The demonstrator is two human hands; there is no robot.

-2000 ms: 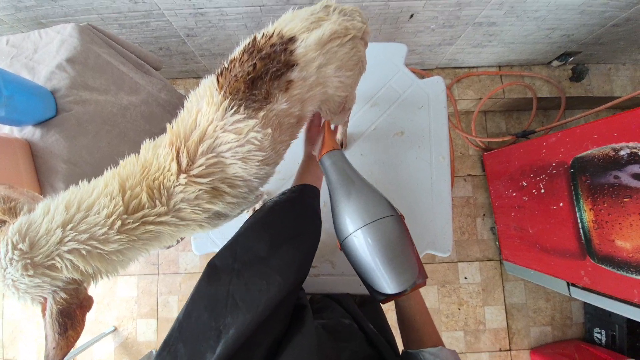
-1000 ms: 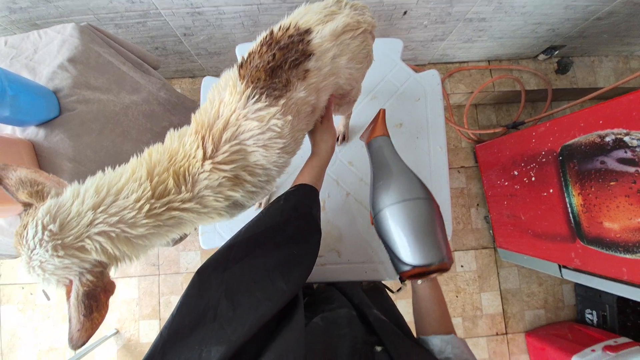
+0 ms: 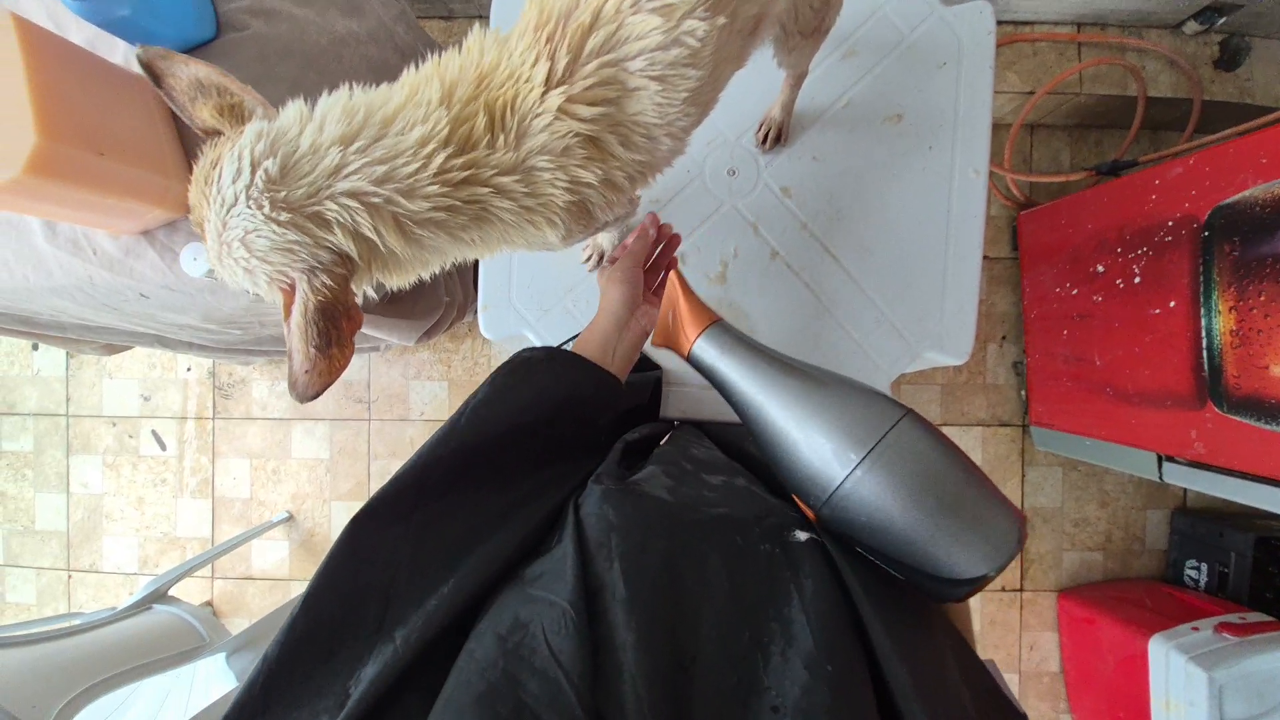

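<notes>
A dog with damp, clumped cream fur point(image 3: 500, 150) stands on a white plastic table point(image 3: 850, 200), its head toward the left over a cloth-covered surface. My left hand point(image 3: 630, 290), palm up with fingers extended, is at the dog's front paw; whether it touches the paw I cannot tell. A grey hair dryer point(image 3: 850, 450) with an orange nozzle points up and left, its tip beside my left fingers. The dryer's body hides my right hand and the handle.
A peach plastic container point(image 3: 90, 130) and a blue one point(image 3: 160, 20) stand on the brown cloth point(image 3: 300, 50). Right are a red cooler box point(image 3: 1130, 320), an orange hose point(image 3: 1120, 60) and a red-and-white box point(image 3: 1180, 650). A white plastic chair point(image 3: 130, 640) is lower left.
My left hand has left the dog's hind end and is now by its front paw. The dryer has swung to point up and left. The view has shifted.
</notes>
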